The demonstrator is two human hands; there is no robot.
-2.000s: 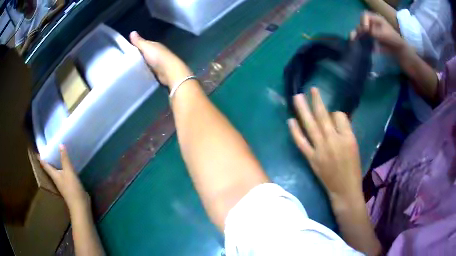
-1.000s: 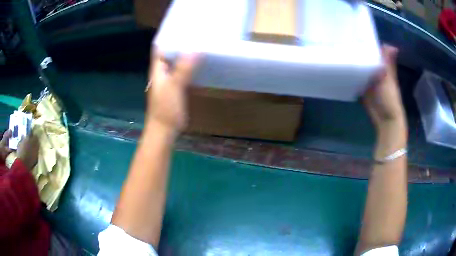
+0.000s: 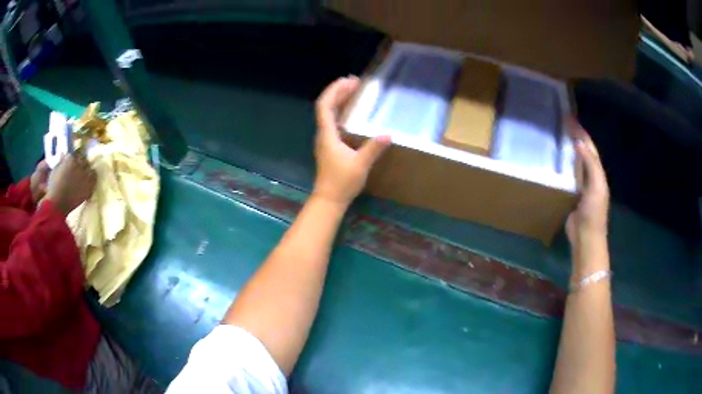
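The white foam-wrapped product (image 3: pixel 408 96) sits in the brown mailer box (image 3: pixel 462 192), its top edge showing slightly above the front wall. A narrow brown accessory box (image 3: pixel 471 123) lies across its middle. The mailer box's lid (image 3: pixel 516 31) stands raised at the back. My left hand (image 3: pixel 342 146) holds the product's left end, thumb over the front corner. My right hand (image 3: pixel 589 185) is at the right end, against the product and box side; its fingertips are partly hidden. How deep the product sits is not visible.
The box is on the dark conveyor (image 3: pixel 254 123), beyond a brownish rail (image 3: pixel 431 254) and the green bench (image 3: pixel 385 315). At left, a person in a red sleeve (image 3: pixel 46 269) holds white pieces (image 3: pixel 58 138) beside crumpled yellow-tan paper (image 3: pixel 119 200). A green post (image 3: pixel 138 77) rises near them.
The product has gone from above the box down into it, with both hands on its ends. The view has shifted, and the raised lid now shows behind it.
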